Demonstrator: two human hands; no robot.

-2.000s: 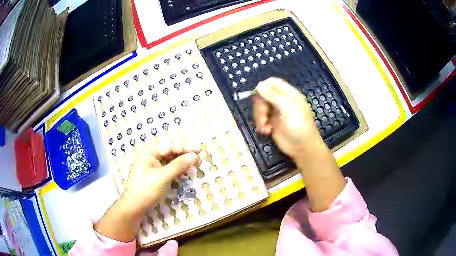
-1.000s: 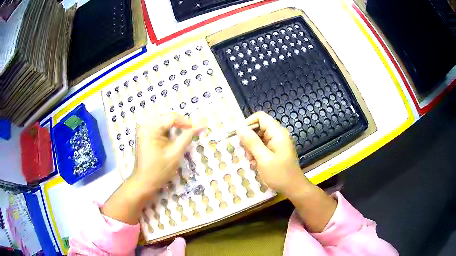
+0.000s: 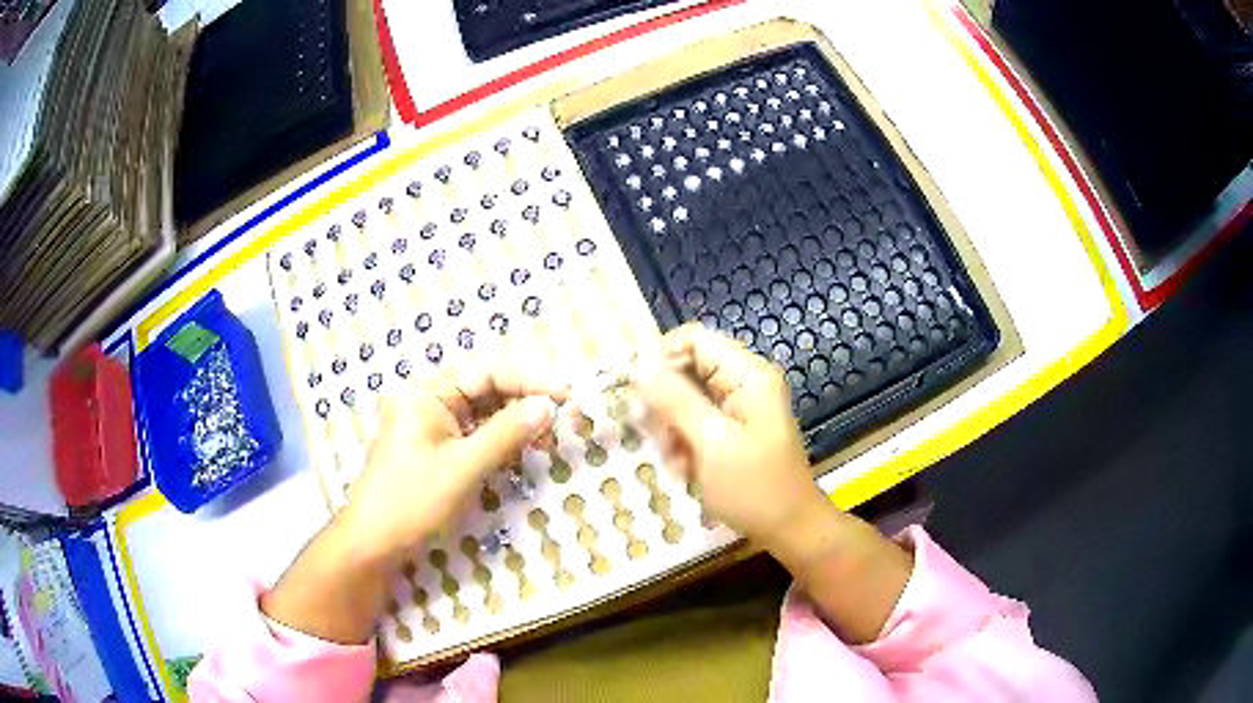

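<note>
The pale slotted board (image 3: 454, 282) lies in front of me with rows of small dark-headed metal parts seated in its upper half. Its lower half shows tan keyhole openings and a few loose ring-like metal parts (image 3: 498, 538). My left hand (image 3: 412, 460) is over the lower middle, thumb and index fingertips close together; whether they hold a part is too small to tell. My right hand (image 3: 735, 433) is over the board's right edge, its fingertips blurred near a small pale spot. The black pocket tray (image 3: 811, 220) lies to the right, with bright parts in its upper rows.
A blue bin (image 3: 213, 412) full of silver parts and a red bin (image 3: 94, 429) stand at left. Stacked brown-edged sheets (image 3: 83, 179) and a black tray (image 3: 261, 103) are upper left. Other black trays lie at the far edge and at right (image 3: 1099, 124).
My right hand has moved from over the black tray to the board beside my left hand. One more part shows seated at the end of the lower filled row than two seconds ago.
</note>
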